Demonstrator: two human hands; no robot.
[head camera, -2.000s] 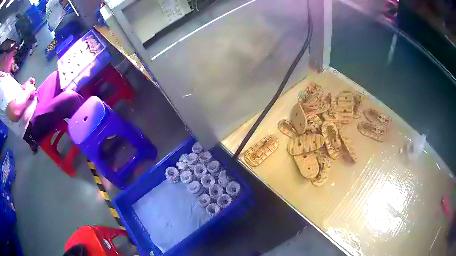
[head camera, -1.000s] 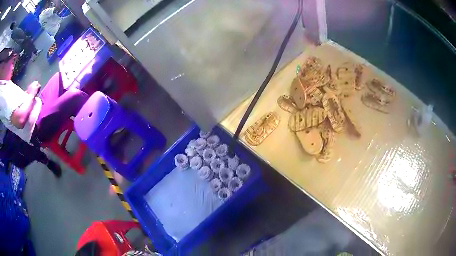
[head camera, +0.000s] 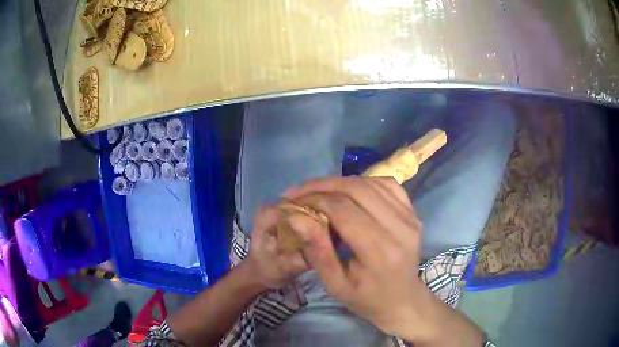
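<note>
Both hands are together over my lap, around one pale yellow-tan leg part (head camera: 397, 166). Its narrow squared end points up and to the right, past my fingers. My left hand (head camera: 285, 237) holds the near end, where a tan rounded surface, apparently the foot end with a sole piece, shows between the hands. My right hand (head camera: 370, 247) wraps over the leg part, its thumb at the foot end. The fingers hide most of the part. A loose pile of flat tan sole pieces (head camera: 159, 34) lies on the table at the upper left, with one separate sole piece (head camera: 89, 97) near the edge.
The glossy tan table (head camera: 271, 54) edge crosses above my lap. A blue tote (head camera: 203, 203) with white ring-like parts is left of my knees. A blue crate (head camera: 519, 279) of small brown pieces is at the right. A black cable (head camera: 51, 74) hangs at the left, above a blue-purple stool (head camera: 30, 247).
The view has swung right and down to my lap. Both hands and the leg part have come into view. The sole pile and tote now appear farther left.
</note>
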